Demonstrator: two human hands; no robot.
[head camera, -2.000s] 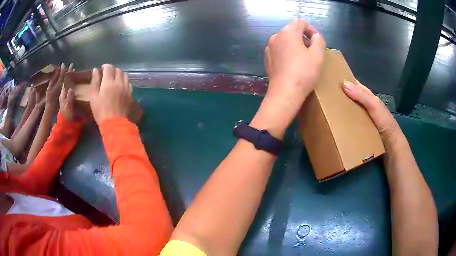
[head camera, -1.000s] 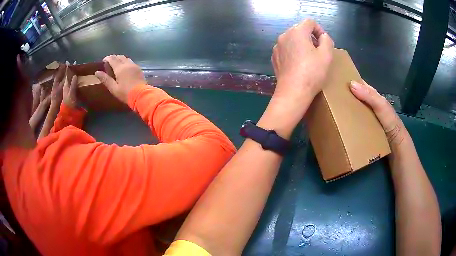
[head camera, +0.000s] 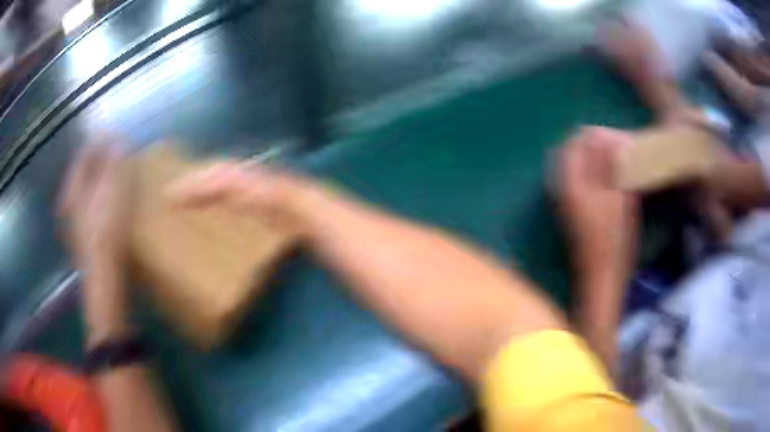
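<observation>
A plain brown cardboard carton looks closed and lies tilted on the green worktop at the left of the blurred view. My left hand, with a dark band on the wrist, is at the carton's far left side. My right hand, with a yellow sleeve on the arm, lies over the carton's top and right side. Both hands seem to touch the carton. The fingers are blurred, and the carton's far end is partly hidden between the hands.
The green worktop runs to the right. A person in white at the right holds a small brown box; more hands show behind. An orange sleeve is at the lower left. A dark shiny surface lies beyond the worktop.
The view has swung to the right and blurred, so the carton and my hands now appear at the left. My right hand lies further across the carton. The person in white has come into view.
</observation>
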